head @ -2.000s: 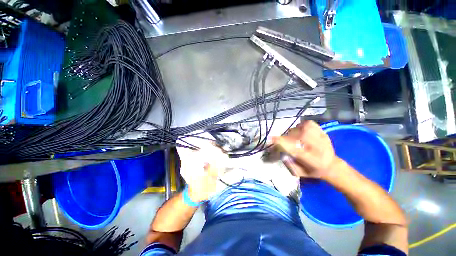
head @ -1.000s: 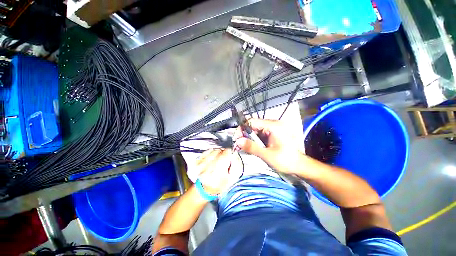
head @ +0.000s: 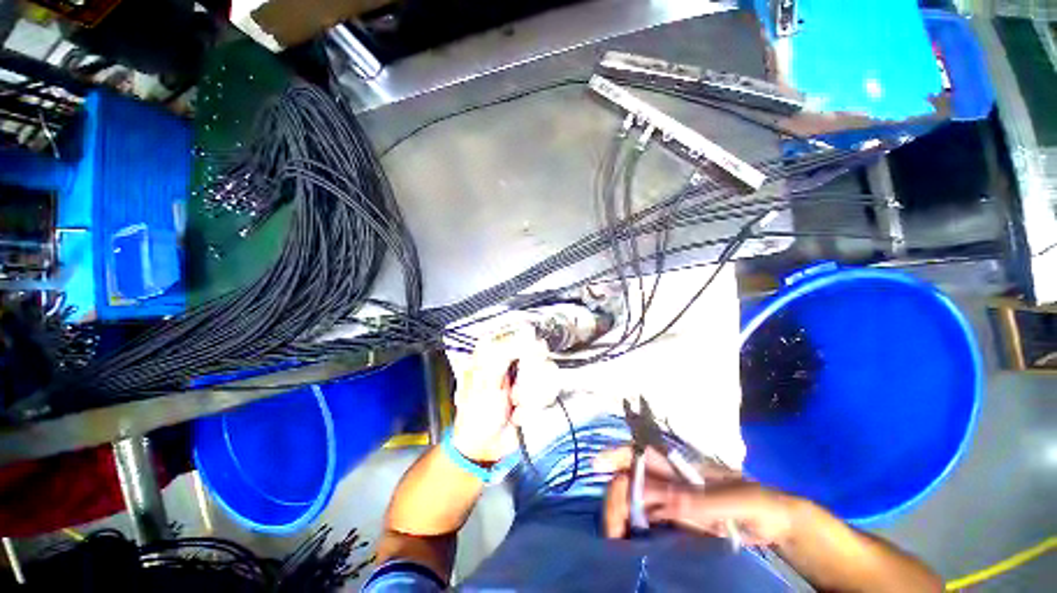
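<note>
My left hand (head: 496, 400) is over the white lap cloth (head: 695, 359), its fingers closed around a thin black cable (head: 573, 446) that loops down toward my lap. The cable's end in the fingers is hidden. My right hand (head: 684, 504) is low over my blue clothing and holds side cutters (head: 640, 452), with the dark jaws pointing up and away and the handles spread. Further black cables cross the cloth's upper part, near a small greyish object (head: 580, 324) that I cannot make out.
Two silver-grey bars (head: 678, 130) lie on the metal table (head: 487, 174), with cables at the lower one. A thick cable bundle (head: 336, 232) lies at left, beside a blue bin (head: 133, 209). A blue bucket (head: 893, 394) with black bits stands right, another (head: 267, 452) below left.
My right hand has moved down toward my lap with the cutters, away from my left hand. My left hand still holds the cable over the cloth. The whole view has shifted.
</note>
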